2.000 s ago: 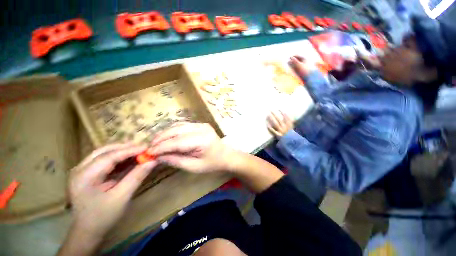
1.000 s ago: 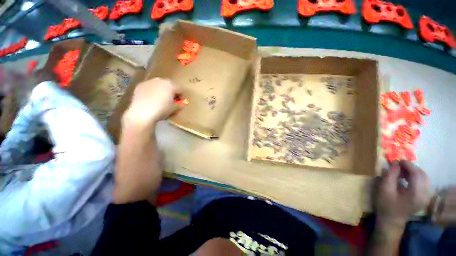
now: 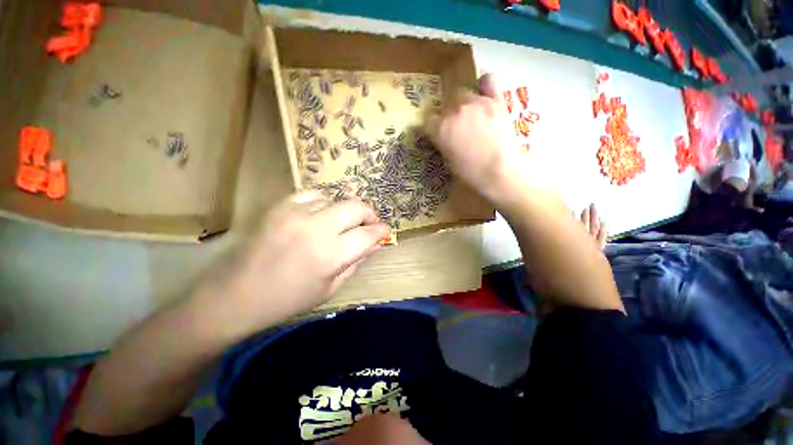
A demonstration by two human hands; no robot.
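My left hand (image 3: 304, 252) is at the near left corner of the spring box (image 3: 374, 50), its fingers closed on a small orange trigger button (image 3: 386, 239), mostly hidden. My right hand (image 3: 469, 135) is over the right side of the same box, fingers pointing down and blurred; whether it holds a spring I cannot tell. Many small grey springs (image 3: 396, 174) lie scattered in the box. At left, the finished-parts box (image 3: 156, 222) holds orange pieces (image 3: 39, 165) in two groups and a few loose springs (image 3: 176, 146).
A cardboard sheet (image 3: 435, 274) lies under the boxes. Loose orange pieces (image 3: 619, 148) lie on the white bench at right. Orange controller shells (image 3: 648, 30) stand on the green belt behind. A co-worker's hand (image 3: 594, 228) rests at the bench edge; a red stool is below.
The view has swung right. My left hand has moved from the left box to the spring box. My right hand has moved from the loose orange pieces into the spring box.
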